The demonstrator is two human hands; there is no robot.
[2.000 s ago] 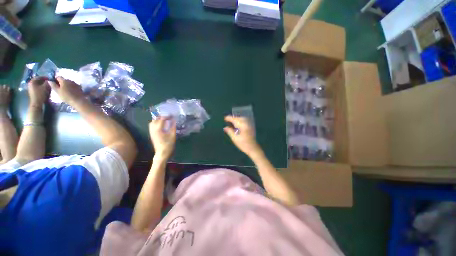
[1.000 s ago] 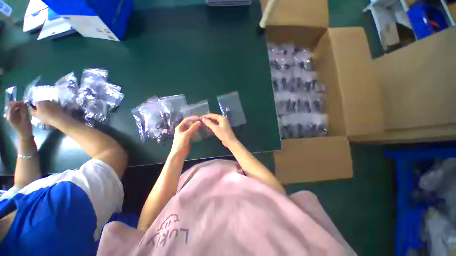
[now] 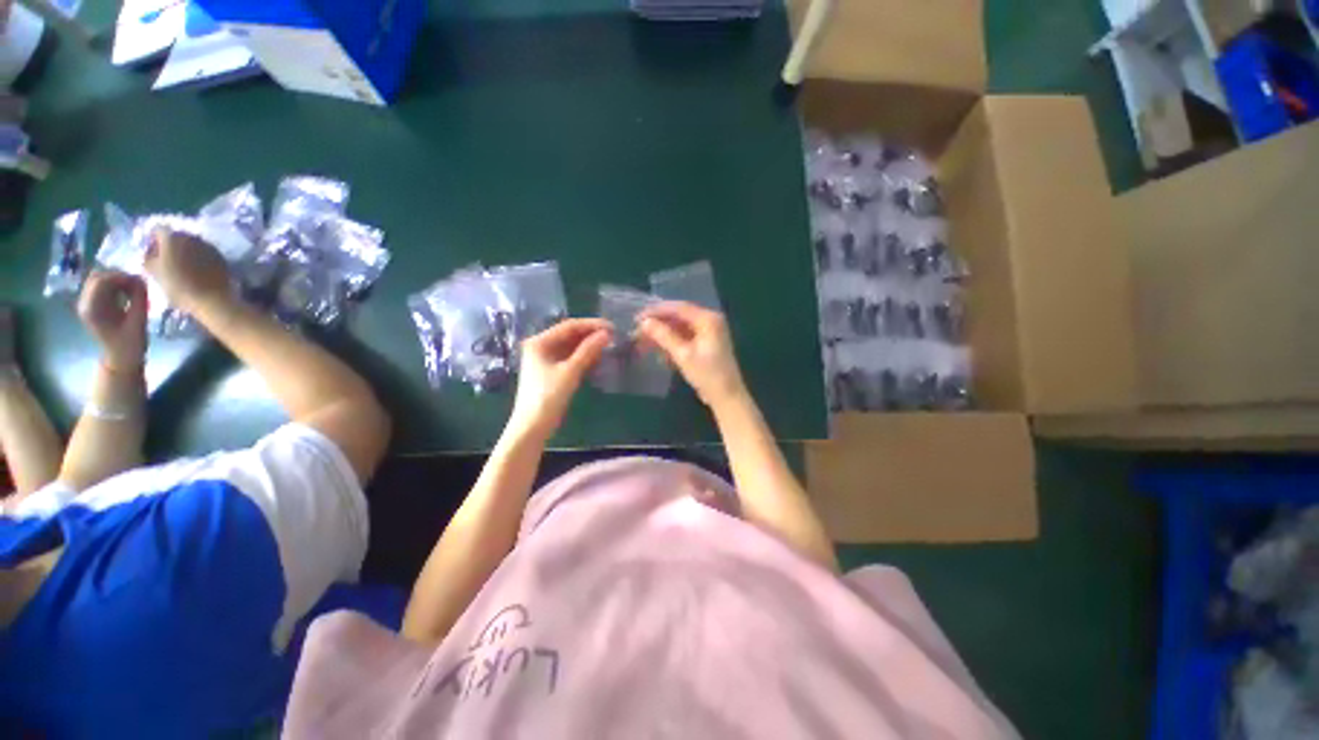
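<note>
A clear zip-lock bag [image 3: 632, 362] lies flat on the green bench in front of me, between my hands. My left hand [image 3: 561, 362] is at its left upper edge, thumb and fingers pinched close together. My right hand [image 3: 692, 344] is at its upper right, fingertips on the bag. Another clear bag [image 3: 686, 286] shows behind my right hand and is partly covered by it. A small group of overlapping clear bags with dark contents [image 3: 489, 321] lies left of my left hand. Whether my left fingertips grip the bag is too blurred to tell.
An open carton [image 3: 1068, 260] with rows of packed bags [image 3: 885, 315] stands at the bench's right edge. A shiny bag pile [image 3: 311, 253] lies left, by a neighbour in blue and white. A blue box [image 3: 340, 44] is at the far side. A pale post [image 3: 807, 41] stands near the carton.
My hands came together over a bag, then moved slightly apart and right, with that bag now beside the other one. The view has shifted.
</note>
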